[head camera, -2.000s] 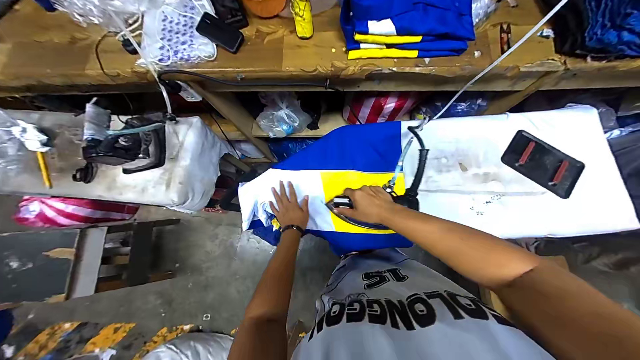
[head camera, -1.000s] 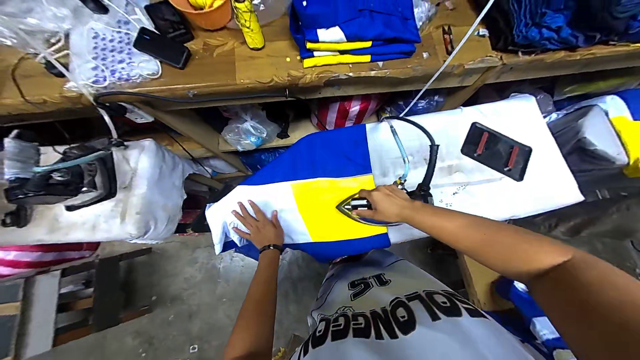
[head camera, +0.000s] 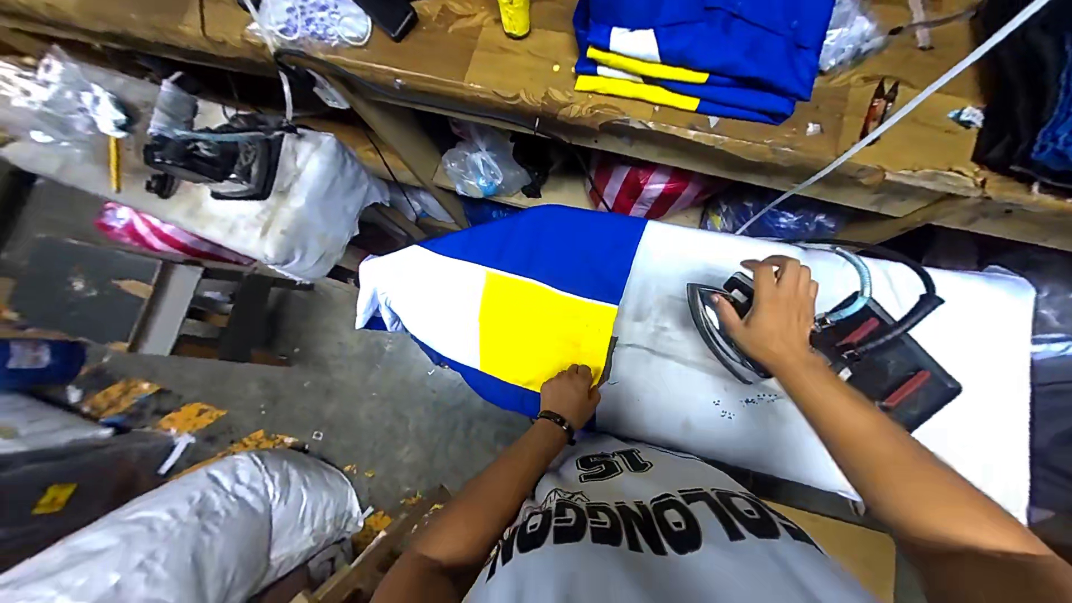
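A blue, white and yellow fabric garment (head camera: 544, 327) lies over the left part of a white-covered ironing board (head camera: 670, 419). My left hand (head camera: 572, 395), with a dark bracelet at the wrist, pinches the garment's lower right edge by the yellow panel. My right hand (head camera: 777, 314) is around the handle of an electric iron (head camera: 727, 331), which is on the white cover to the right of the garment, apart from it. Just right of the iron is a black iron rest (head camera: 925, 385) with red strips, partly hidden by my right hand and the hose.
Folded blue and yellow garments (head camera: 695, 59) lie on the wooden table (head camera: 502, 75) beyond the board. A second iron (head camera: 218, 155) stands on another padded board (head camera: 318, 193) at left. A taut white cord (head camera: 904, 113) slants down to the board. Large white sacks (head camera: 251, 511) lie at lower left.
My right hand has moved the iron right, off the yellow panel onto the white cover. My left hand has gone from lying flat on the white panel to gripping the garment's edge.
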